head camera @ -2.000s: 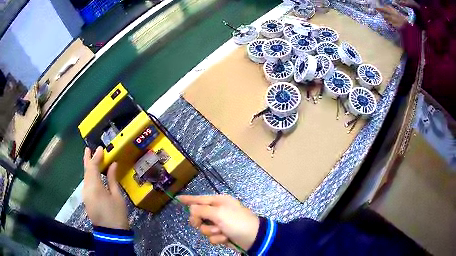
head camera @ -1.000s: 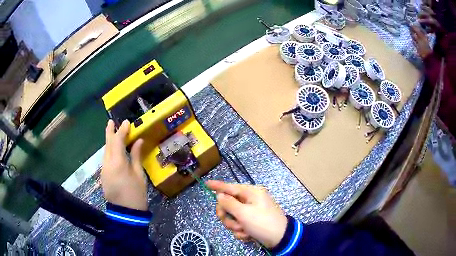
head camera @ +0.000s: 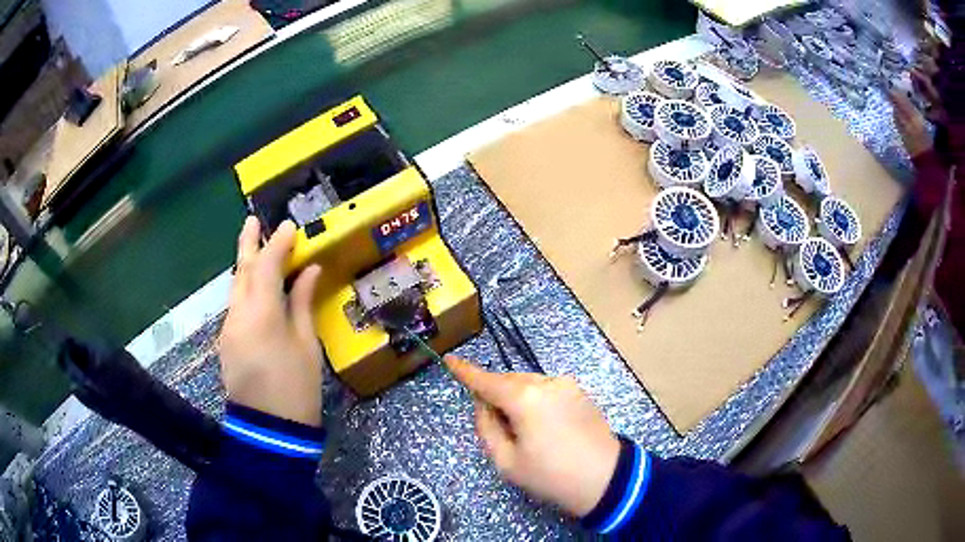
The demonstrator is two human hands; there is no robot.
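The yellow screw feeder stands on the bubble wrap, with red digits on its front. My left hand rests against the feeder's left side, fingers apart, with no object seen in it. My right hand is shut on a thin green-tipped probe. The probe's tip is at the silver metal outlet block. Screws are too small to make out. A white slotted housing lies on the bench below the feeder.
White slotted housings with short wires are piled on the brown cardboard sheet. A black electric screwdriver is at the left. Dark tweezers or wires lie beside the feeder. A person's hand and dark red sleeve show at far right.
The camera view has shifted, so the feeder and housings sit elsewhere in the picture. My left hand remains at the feeder, and my right hand still holds the probe at the outlet.
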